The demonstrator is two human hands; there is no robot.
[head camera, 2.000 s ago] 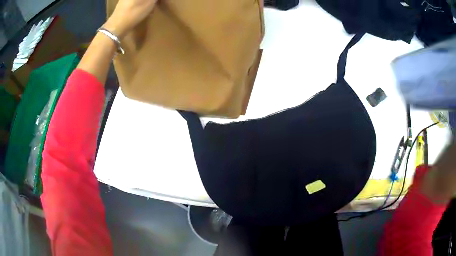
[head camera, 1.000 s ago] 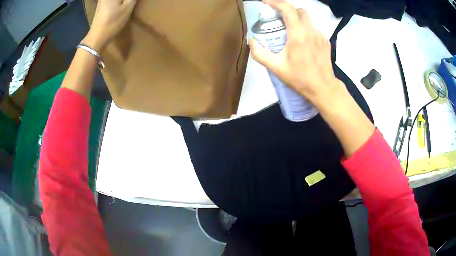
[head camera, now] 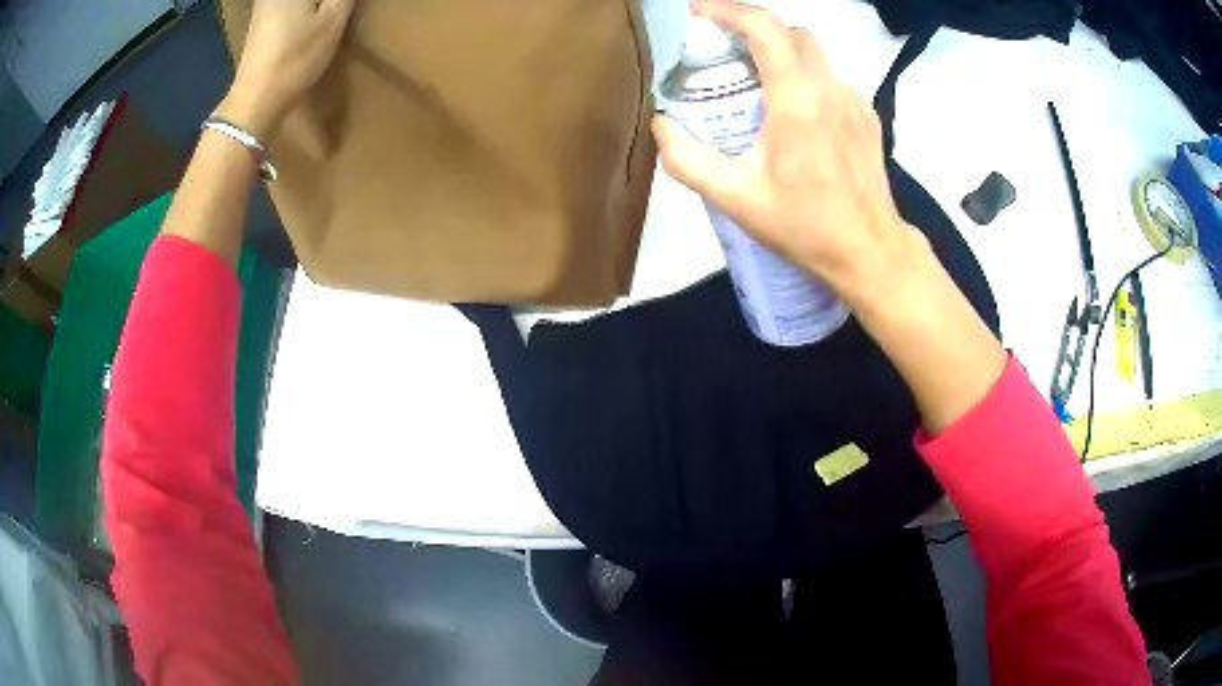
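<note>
A brown bag-like piece [head camera: 469,161] hangs over the upper left of the white table. My left hand [head camera: 292,54] grips it at its upper left; part of the hand is cut off by the top edge. My right hand [head camera: 804,154] holds a white-lavender spray can [head camera: 784,298] upright but tilted, forefinger on its top, right of the brown piece. A black shoulder bag [head camera: 670,429] lies below on the table's front edge, with a pale yellow patch [head camera: 842,464] on its front. The brown piece and can cover part of its upper edge.
A dark block [head camera: 989,198], snips [head camera: 1072,355], a yellow knife [head camera: 1126,335], a dark stick [head camera: 1069,174] and a tape roll [head camera: 1163,215] lie at right. Black fabric [head camera: 985,16] is at the top. A green crate [head camera: 134,335] stands left. A bin [head camera: 570,603] is below the table.
My right hand has come in from the right edge with the can and is now beside the brown piece. The brown piece and my left hand have shifted slightly left.
</note>
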